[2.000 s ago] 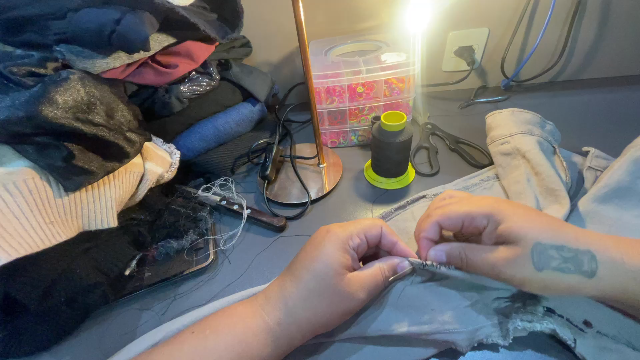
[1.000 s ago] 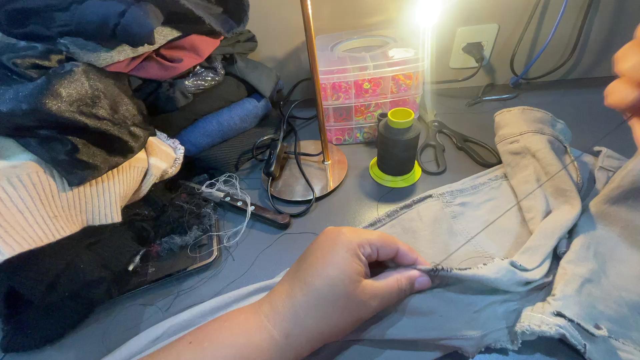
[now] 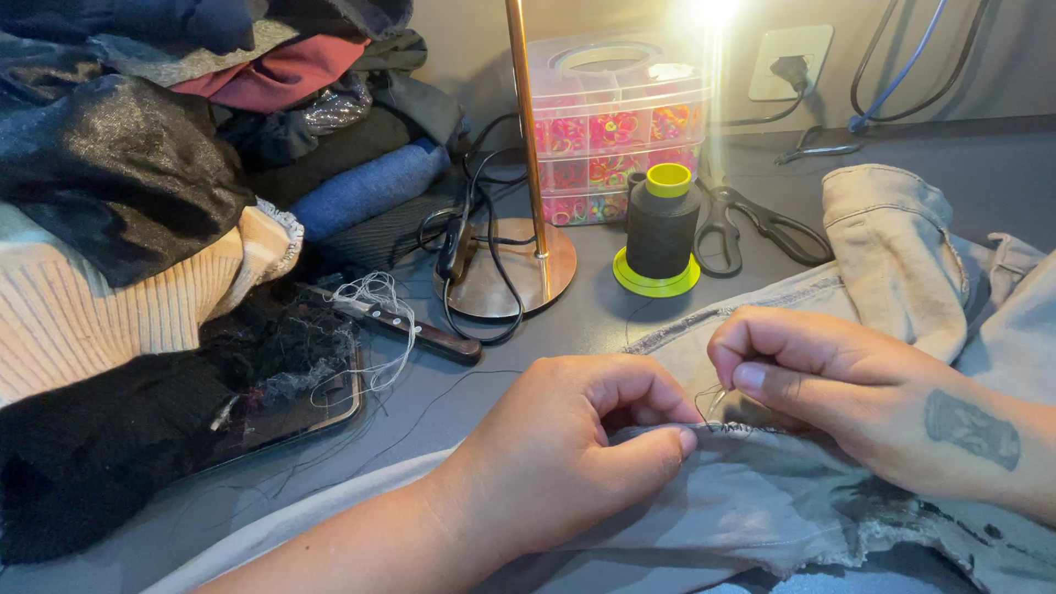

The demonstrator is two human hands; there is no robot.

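My left hand (image 3: pixel 610 450) pinches the folded edge of a light grey denim garment (image 3: pixel 742 516) between thumb and forefinger. Dark stitches (image 3: pixel 742 428) run along that edge just right of my fingertips. Close above the stitches, my right hand (image 3: pixel 817 388) has thumb and forefinger pressed together, with dark thread and a thin light sliver at the tips; whether it is a needle cannot be made out. A spool of black thread (image 3: pixel 660 235) on a yellow-green base stands behind my hands, beside black-handled scissors (image 3: pixel 763 227).
A copper lamp base (image 3: pixel 557 260) with a black cord stands behind my left hand. Left of it lie a dark-handled knife (image 3: pixel 445 341), tangled thread and a clothes heap (image 3: pixel 140 173). A clear compartment box (image 3: pixel 577 165) is near the wall.
My right hand was up at the right edge one second ago, with thread stretched to the cloth; it is back beside my left hand, which still pinches the edge.
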